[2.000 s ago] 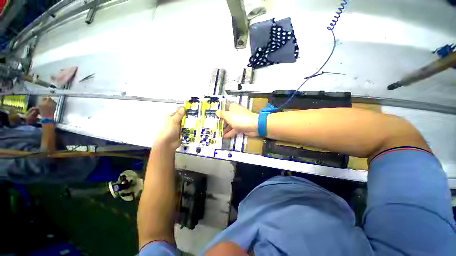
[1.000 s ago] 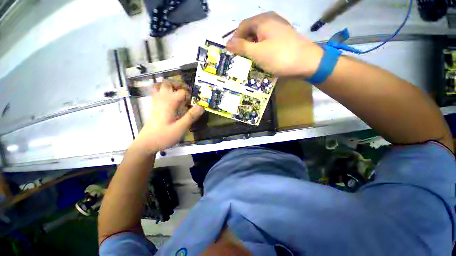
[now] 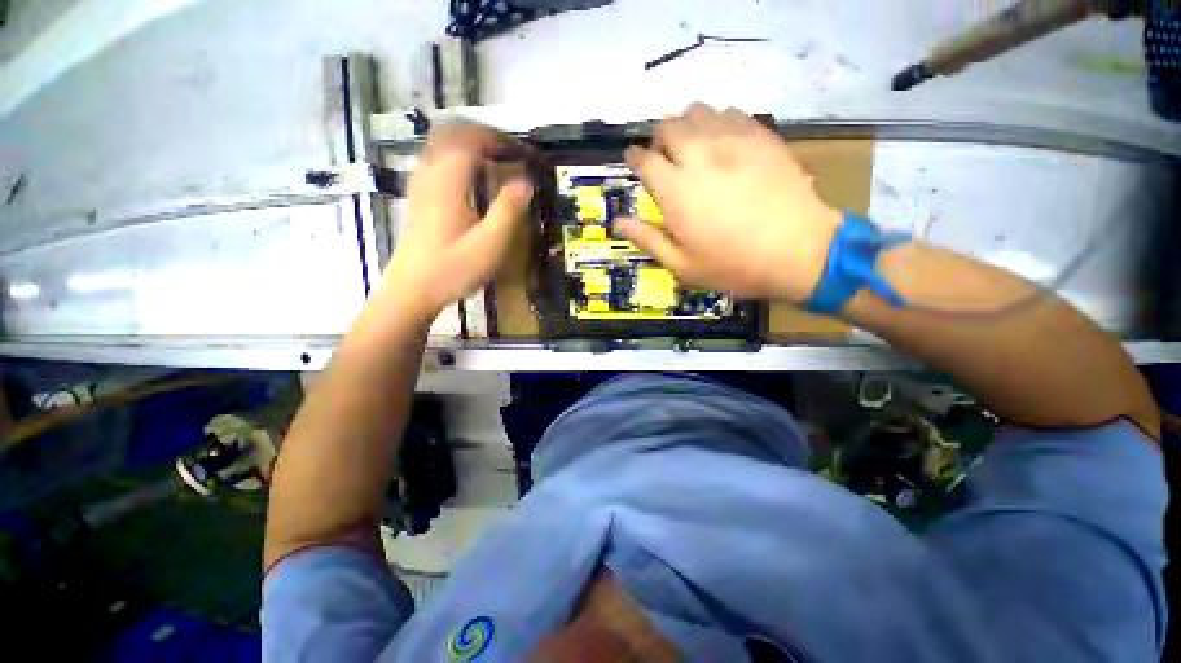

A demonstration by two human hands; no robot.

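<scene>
The PCB panel (image 3: 624, 288), with yellow transformers on two joined boards, lies flat inside the black carrier frame (image 3: 557, 311). My right hand (image 3: 732, 207) is over the panel's upper right part with thumb and fingers apart, hiding that part. A blue strap is on the right wrist. My left hand (image 3: 460, 227) is at the frame's upper left side, its fingers bent and its thumb near the rim. What lies under its fingertips is hidden.
A tan sheet (image 3: 835, 194) lies under the frame between metal rails (image 3: 907, 356). Paired cross bars (image 3: 360, 156) stand left of the frame. A thin dark tool (image 3: 676, 55) lies beyond the far rail. A tan-brown screwdriver (image 3: 984, 49) hangs at upper right. Dotted cloth (image 3: 525, 13) is at the top.
The panel was in both hands at the line's left, then tilted over the frame in my right hand; now it lies flat in the frame. My left hand has shifted to the frame's upper left.
</scene>
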